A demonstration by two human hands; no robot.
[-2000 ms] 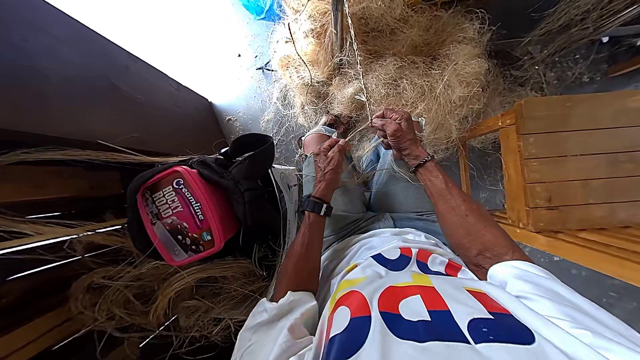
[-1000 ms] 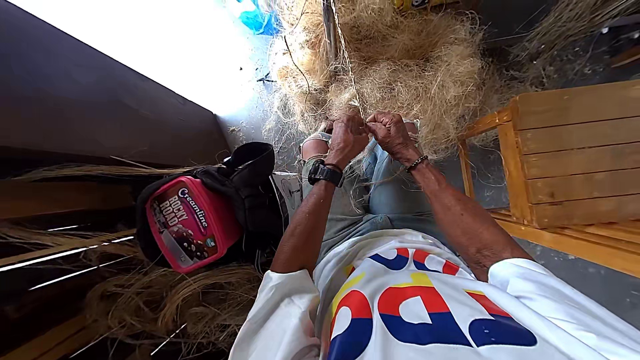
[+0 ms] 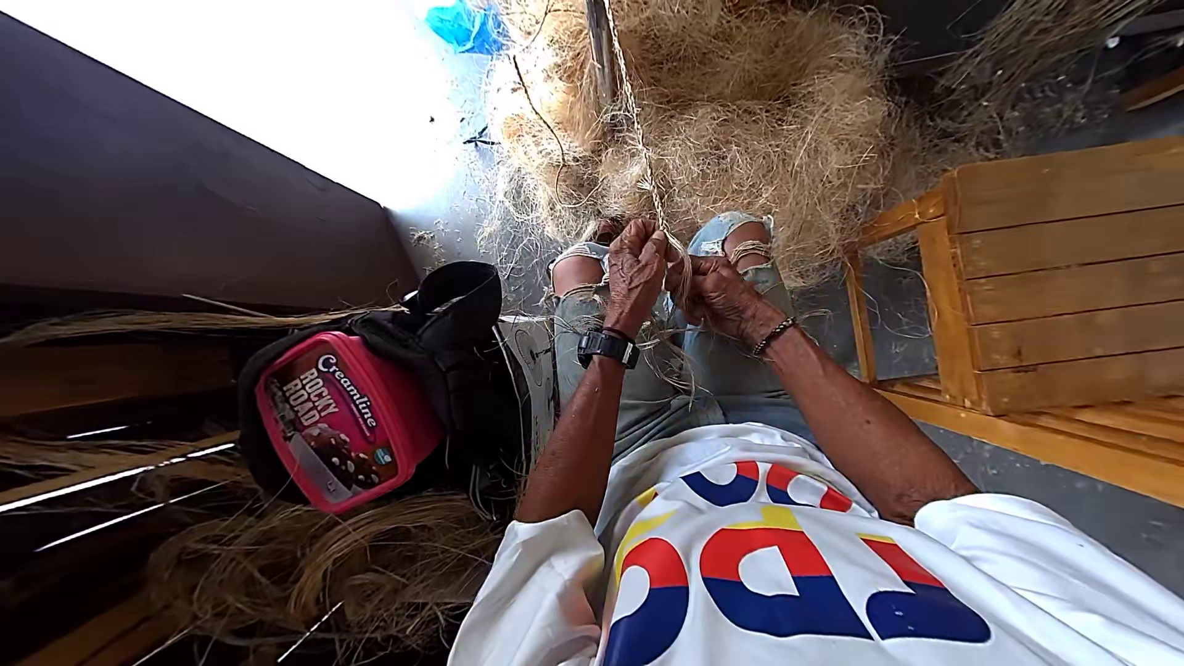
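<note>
A thin twisted cord of plant fiber (image 3: 634,111) runs from the top of the view down to my hands, above my knees. My left hand (image 3: 638,264), with a black watch at the wrist, pinches the cord near its lower end. Just to its right and slightly lower, my right hand (image 3: 721,291) is closed on loose pale fiber strands (image 3: 680,268) that join the cord. Stray strands hang over my torn jeans (image 3: 638,407). Fingertips of both hands are partly hidden.
A large heap of tangled fiber (image 3: 758,120) lies beyond my knees, with a wooden post (image 3: 600,55) in it. A wooden bench (image 3: 1073,277) stands at right. At left are a pink plastic tub (image 3: 338,421) in a black bag (image 3: 462,342) and more fiber (image 3: 342,573). Blue plastic (image 3: 467,28) lies at top.
My hands were close together at the cord one second ago; now my right hand sits lower and to the right, holding loose strands. My left hand remains at the cord.
</note>
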